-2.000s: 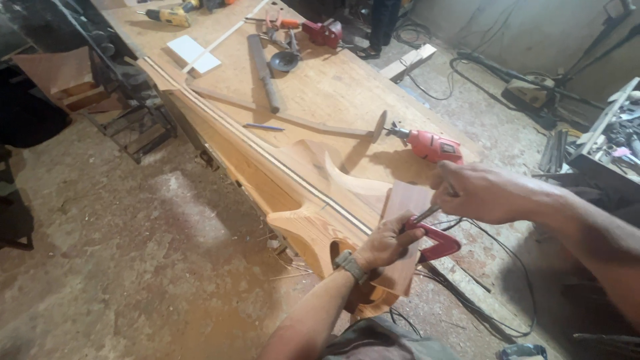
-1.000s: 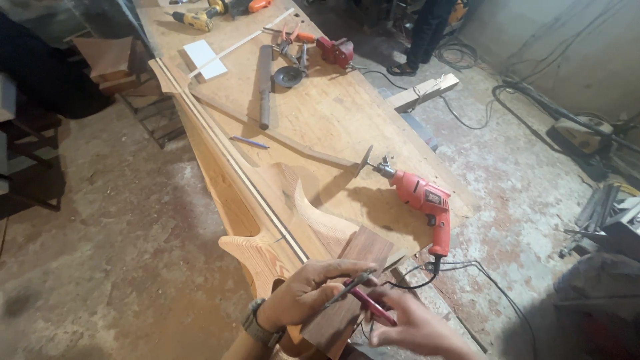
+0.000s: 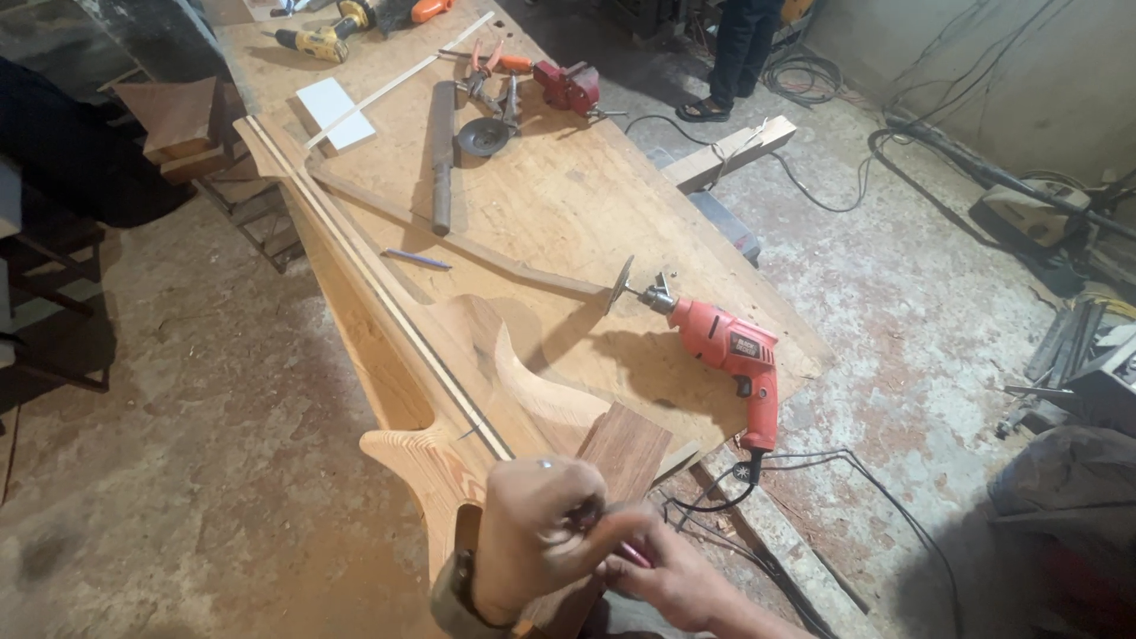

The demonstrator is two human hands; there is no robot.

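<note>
My left hand (image 3: 541, 524), with a watch on its wrist, is curled tightly around a dark part of a small red clamp, mostly hidden by the fingers. From the right, my right hand (image 3: 661, 564) grips the clamp's red body (image 3: 635, 552), its fingers touching the left hand. A flat reddish-brown board (image 3: 626, 448) passes under both hands. Beside them lies a long shaped wooden piece (image 3: 390, 293) with a pale and dark inlaid stripe, a pointed curved horn (image 3: 417, 448) and a hollow. A curved pale offshoot (image 3: 550, 395) rests on the bench.
A red corded drill (image 3: 728, 342) with a disc lies at the bench's right edge. Farther back are a dark rasp-like tool (image 3: 442, 160), a red vise (image 3: 568, 87), a white block (image 3: 335, 114), a pen (image 3: 417, 259) and a yellow drill (image 3: 324, 40). A person's legs (image 3: 741, 53) stand beyond.
The red clamp showed plainly on the board two seconds ago; now my hands cover most of it. My right hand has come down and in against my left. The view has shifted.
</note>
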